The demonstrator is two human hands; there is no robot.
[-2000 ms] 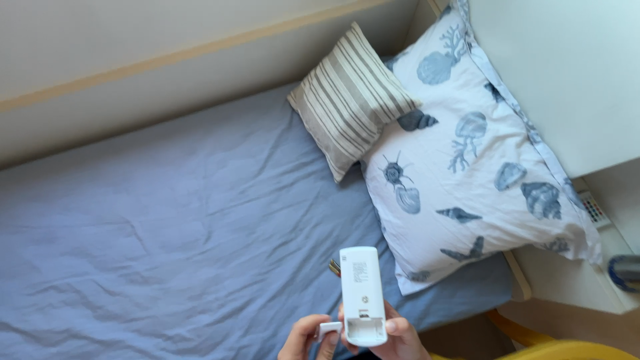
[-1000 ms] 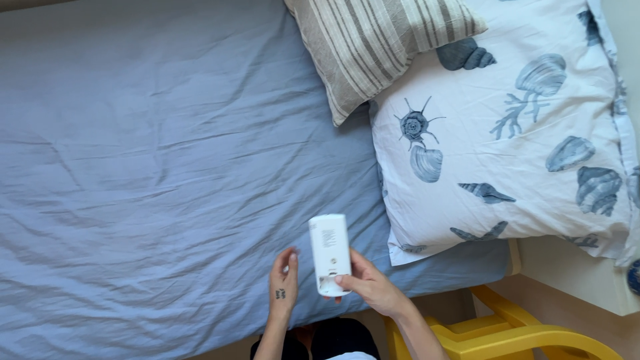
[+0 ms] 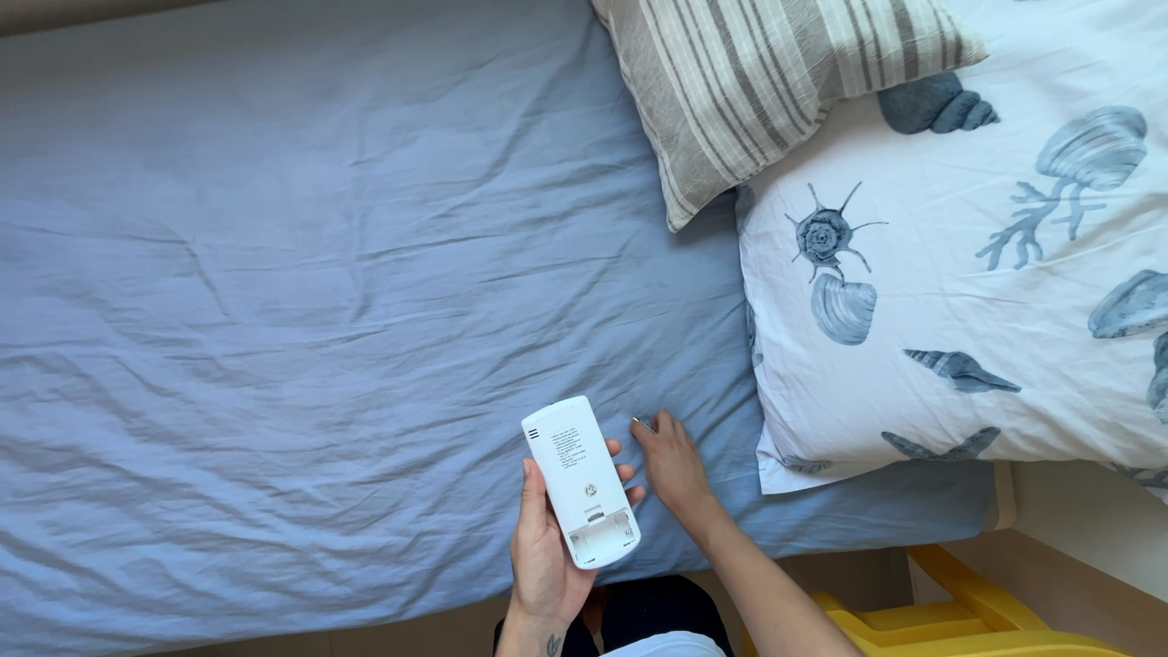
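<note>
My left hand [image 3: 547, 538] holds a white plastic remote control [image 3: 577, 465], back side up, above the near edge of the bed. At its lower end the battery compartment [image 3: 602, 538] is uncovered and no battery shows in it. Just right of the remote, my right hand [image 3: 673, 461] is over the blue sheet, its fingertips pinched on a small battery [image 3: 644, 424], of which only a part shows. The cover seen earlier is not visible.
Blue-grey fitted sheet [image 3: 365, 319] spreads across the bed. A striped cushion [image 3: 730, 91] leans on a white pillow with shell prints [image 3: 958, 292] at the right. Beside the bed, bottom right, stands a yellow chair [image 3: 967, 620].
The remote has passed from my right hand to my left. My right hand has moved right of it and taken hold of a small battery. The small white cover in my left fingers is out of sight.
</note>
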